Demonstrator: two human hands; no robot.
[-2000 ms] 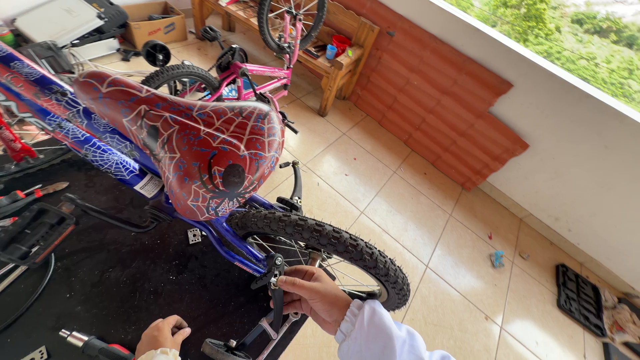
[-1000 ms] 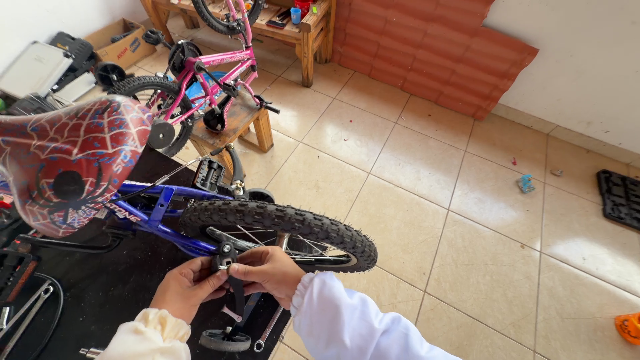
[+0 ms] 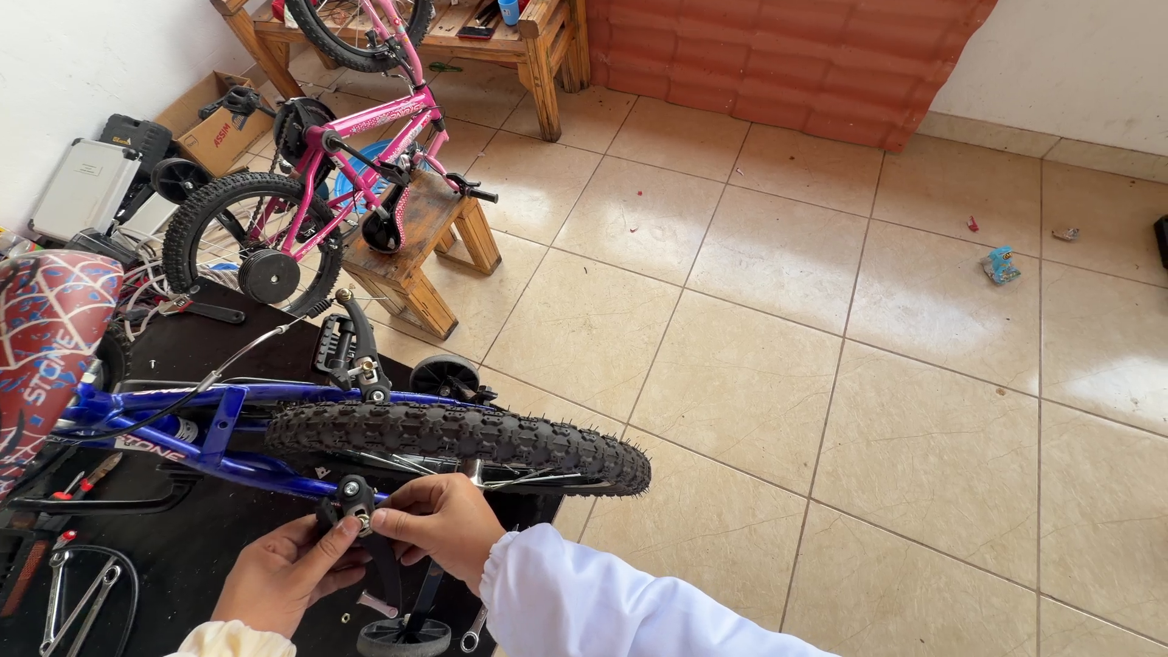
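A blue child's bicycle frame [image 3: 214,443] lies along a black tabletop, its knobby rear tire [image 3: 465,443] pointing right. Below the tire, my left hand [image 3: 292,566] and my right hand [image 3: 443,525] meet at a black brake arm [image 3: 353,493]. Fingers of both hands pinch the small metal hardware on it, from either side; the fingertips partly cover it. The opposite brake arm [image 3: 363,342] stands on the tire's far side, with a cable [image 3: 242,351] near it. A red web-patterned saddle [image 3: 55,351] is at the left.
Wrenches [image 3: 78,602] and a cable lie at the table's lower left. Small training wheels [image 3: 404,636] flank the bicycle's rear. Behind, a pink bicycle [image 3: 365,128] rests against a wooden stool [image 3: 411,228]. A cardboard box [image 3: 214,128] and silver case [image 3: 87,187] stand at the back left.
My left hand, apart from the brake arm two seconds ago, has come to it beside my right hand. Both hands stay there. The view has turned and shifted.
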